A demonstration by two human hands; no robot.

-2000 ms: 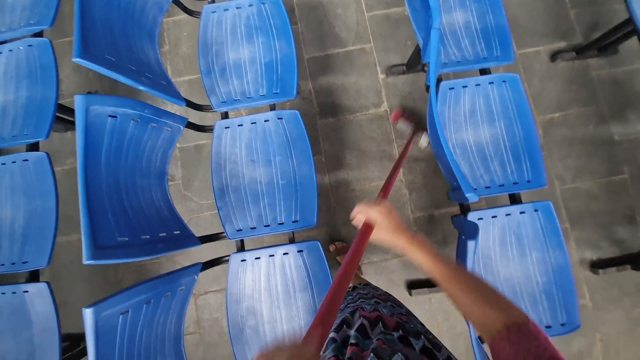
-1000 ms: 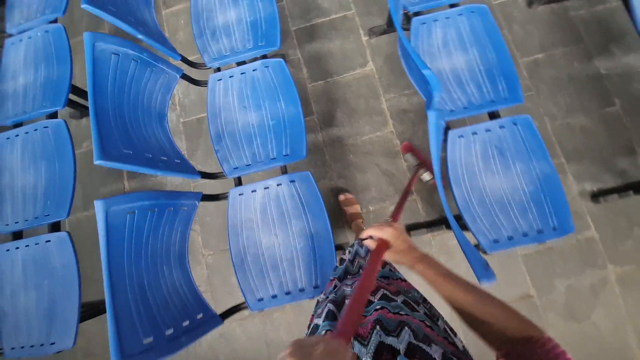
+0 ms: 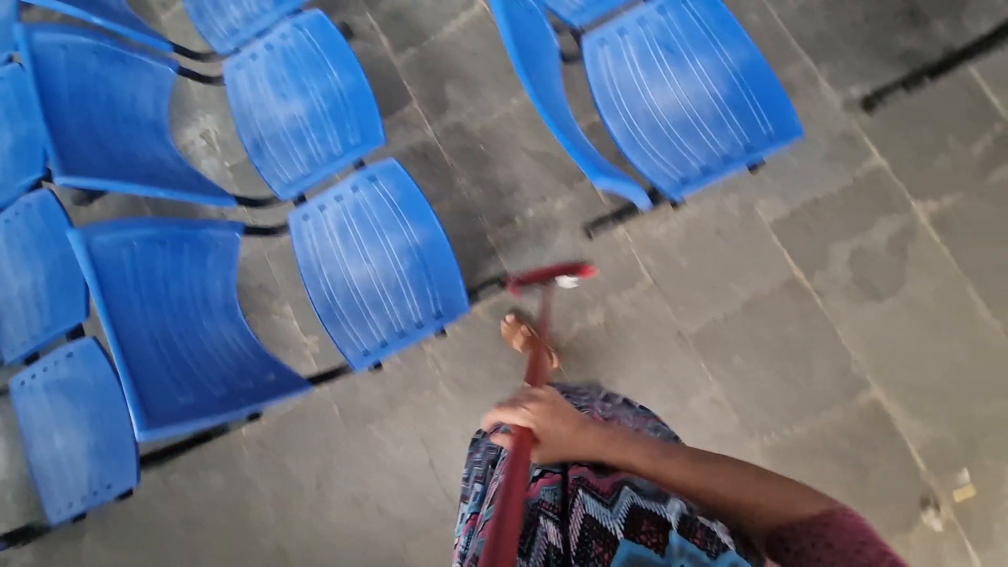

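My right hand point(image 3: 535, 421) grips the middle of a long red pole point(image 3: 508, 488), which slants down past my patterned skirt to the bottom edge. At the pole's far end is a narrow red crosspiece point(image 3: 551, 276), low over or on the floor, with a small white patch on it; blur hides whether it is a squeegee or a broom head. The crosspiece lies just beyond my sandalled foot point(image 3: 520, 332), near the end of the left seat row. My left hand is out of the frame.
Blue plastic chairs point(image 3: 378, 260) on black metal frames stand in rows at the left; another blue chair point(image 3: 685, 87) stands at the upper right. A black bar point(image 3: 937, 67) lies low at the far right. Small scraps point(image 3: 962, 488) lie on the grey stone floor.
The view has shifted and turned toward the row ends. The crosspiece, earlier beside the right-hand chairs, is now by the end of the left row. My left hand, partly visible earlier, has left the frame.
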